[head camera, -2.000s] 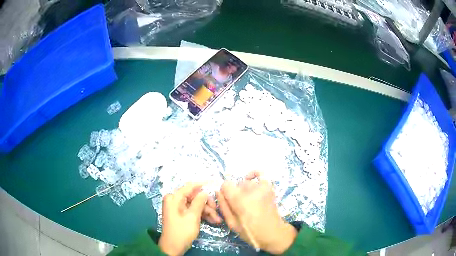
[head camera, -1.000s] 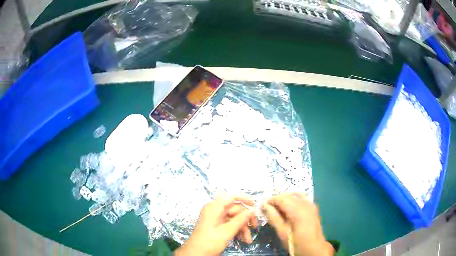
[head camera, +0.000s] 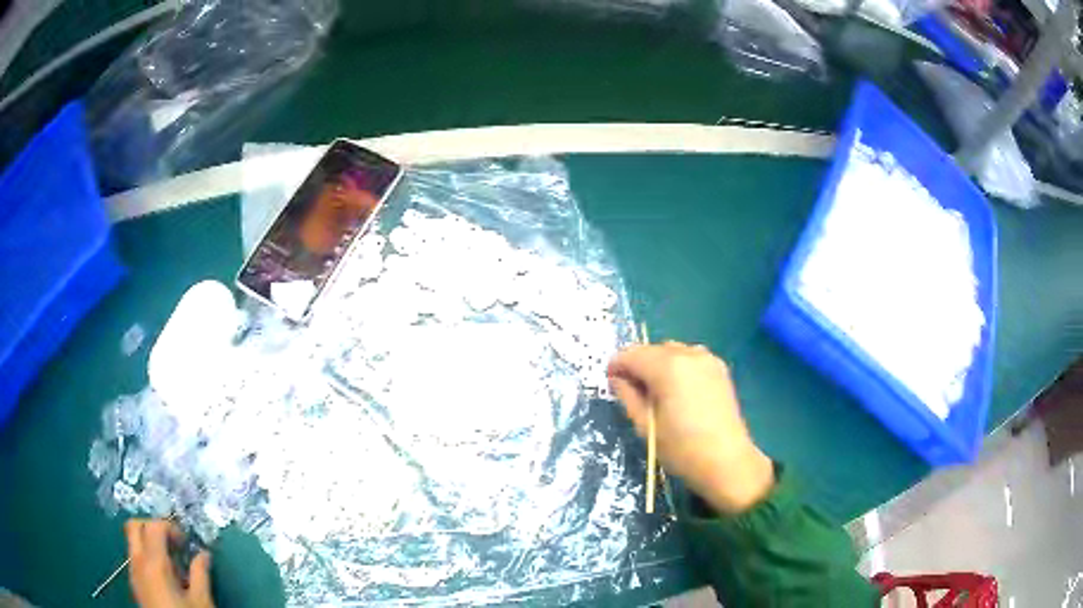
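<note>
My right hand (head camera: 689, 416) is over the right edge of the clear bag (head camera: 475, 564). It holds a thin tan stick (head camera: 651, 463), and its curled fingertips are at the white plastic parts (head camera: 499, 273); whether they pinch a part cannot be told. My left hand (head camera: 166, 568) is at the lower left, below the heap of clear plastic parts (head camera: 178, 457), partly cut off by the bottom edge. Its fingers are apart; no held part can be made out. A second thin stick (head camera: 109, 580) lies beside it. Glare hides the parts in the bag's middle.
A smartphone (head camera: 321, 226) lies at the bag's top, with a white oval object (head camera: 196, 339) below left. A right blue tray (head camera: 885, 445) holds white pieces. A left blue tray (head camera: 54, 249) is cut off by the frame. Behind runs a pale rail (head camera: 523, 140); a red stool (head camera: 944, 590) is lower right.
My hands were together over the bag and have moved apart, the left to the clear heap, the right to the bag's right edge. The view has shifted right.
</note>
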